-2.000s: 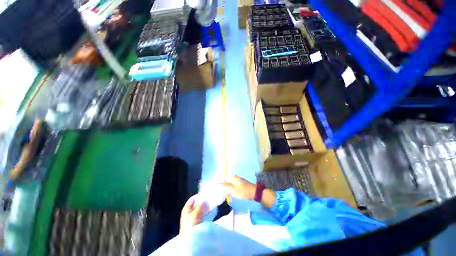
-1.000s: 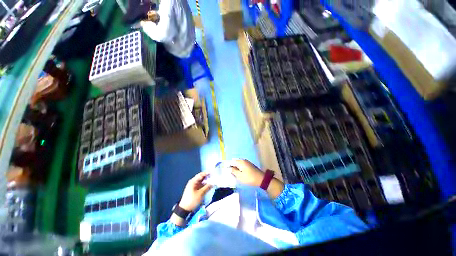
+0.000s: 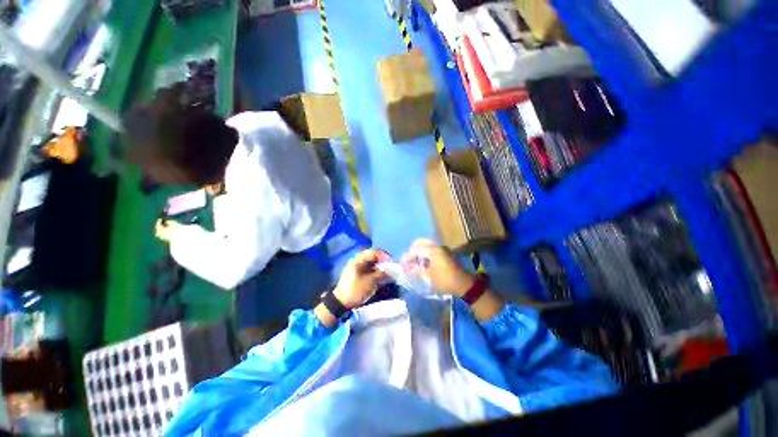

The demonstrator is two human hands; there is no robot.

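Note:
A small crinkled clear plastic bag point(image 3: 404, 271) is held between my two hands in front of my waist. My left hand point(image 3: 362, 277), with a black wristband, grips its left side. My right hand point(image 3: 439, 268), with a dark red wristband, grips its right side, and pinkish specks show near those fingers. What the bag holds is too blurred to tell.
A person in a white smock point(image 3: 275, 183) sits on a blue stool point(image 3: 344, 235) at the green bench point(image 3: 132, 294) on the left. A white tray stack point(image 3: 141, 375) is at lower left. Cartons point(image 3: 407, 94) stand in the aisle by the blue rack point(image 3: 614, 171) on the right.
I have moved forward along the aisle; the black and blue trays have passed out of view and the seated person is nearer. The bag now looks stretched between my hands.

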